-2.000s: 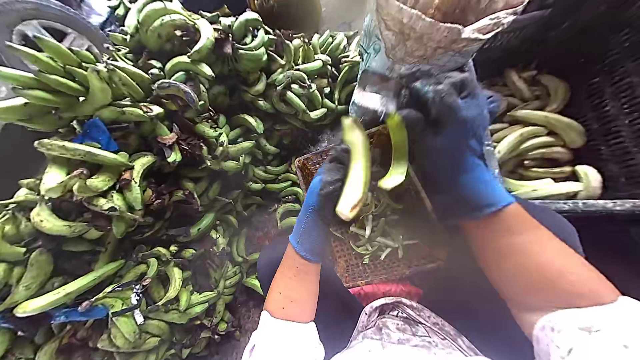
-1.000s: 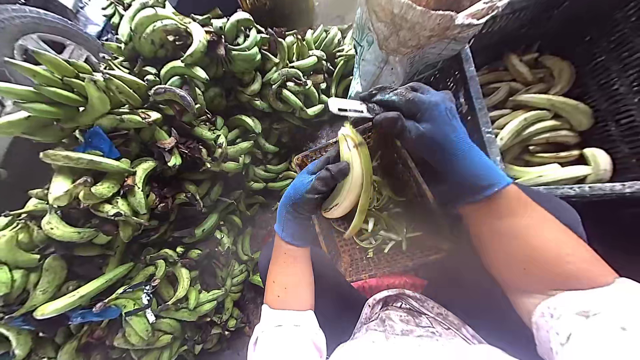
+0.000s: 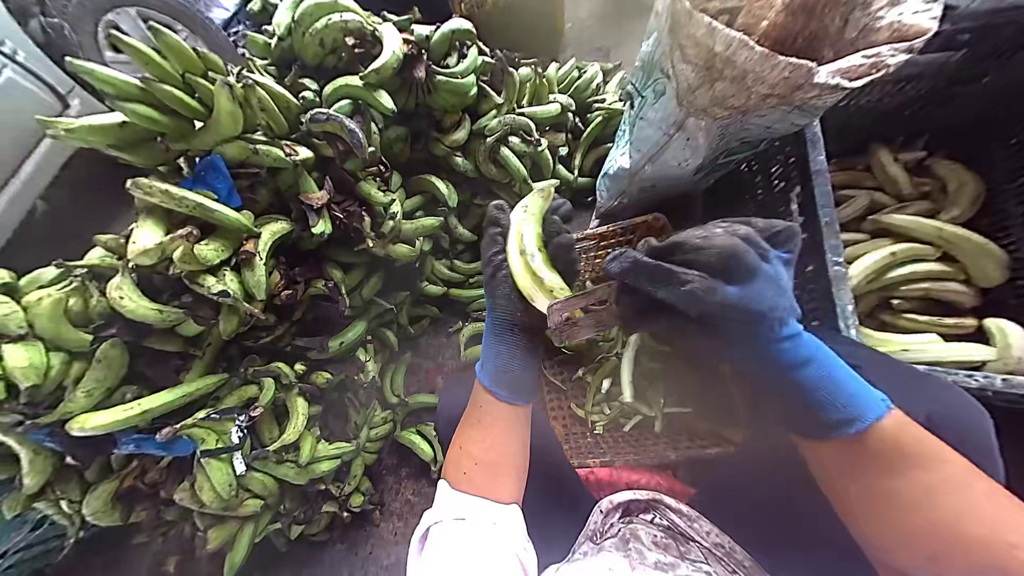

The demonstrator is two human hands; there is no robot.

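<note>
My left hand [image 3: 512, 320], in a blue glove with dark palm and fingers, grips a green plantain [image 3: 532, 244], its upper end pointing up. My right hand [image 3: 712, 296], gloved the same way, holds a flat-headed peeler [image 3: 582, 312]; its head is at the plantain's lower end. Thin strips of green peel [image 3: 624, 384] lie below the hands in a brown perforated crate [image 3: 640, 448]. Some of my right fingers are hidden behind the hand.
A large heap of green plantains [image 3: 344, 320] covers the left side. On the right, a black plastic crate [image 3: 832, 240] holds peeled plantains [image 3: 928, 280]. A worn woven sack [image 3: 720, 96] stands at the top, near a vehicle wheel [image 3: 152, 32] farther left.
One second ago my left hand held the plantain with its peel hanging partly loose and the peeler at its top. Now the peeler is at the lower end of the held plantain.
</note>
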